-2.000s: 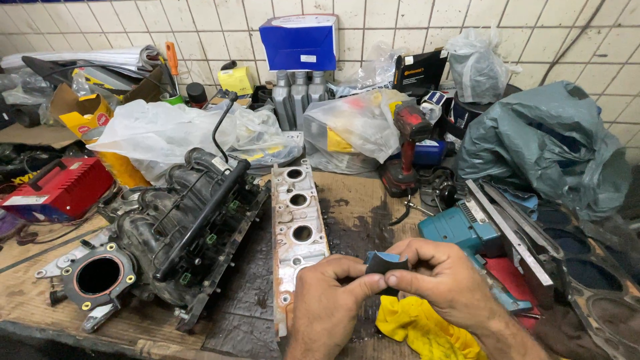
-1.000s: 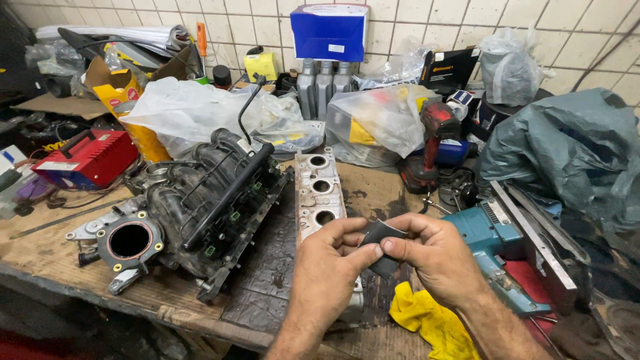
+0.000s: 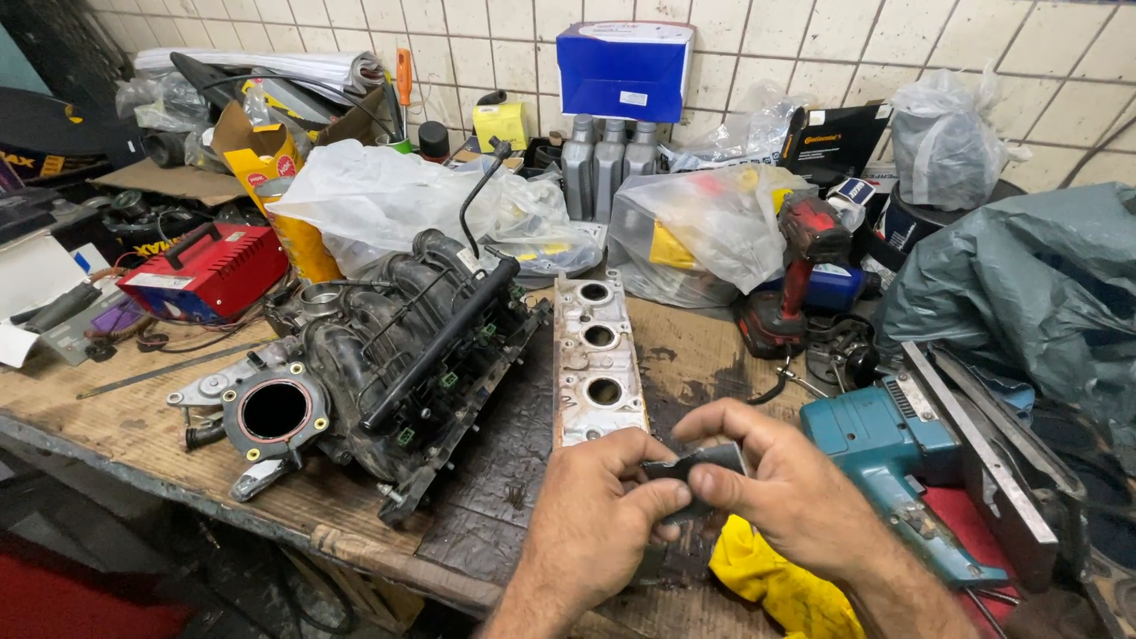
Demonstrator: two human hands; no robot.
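Both hands pinch a small dark sheet (image 3: 710,460), which looks like sandpaper, folded or bent between the fingers. My left hand (image 3: 603,510) grips its left side, and my right hand (image 3: 772,479) its right side. Just behind them lies a metal engine part with round holes (image 3: 602,355), flat on the bench, its near end hidden by my left hand. To its left rests a black plastic intake manifold (image 3: 417,337) with a round throttle opening. A yellow cloth (image 3: 781,586) lies beneath my right forearm.
At the right are a teal power tool (image 3: 887,435), a red cordless driver (image 3: 799,275) and a grey-green plastic bag (image 3: 1021,284). A red charger box (image 3: 209,271) stands left. Plastic bags (image 3: 408,200), grey bottles (image 3: 611,169) and a blue box (image 3: 624,71) line the tiled wall.
The dark sheet shows a different side and fold between my fingers than before. Both hands still hold it near the holed metal part.
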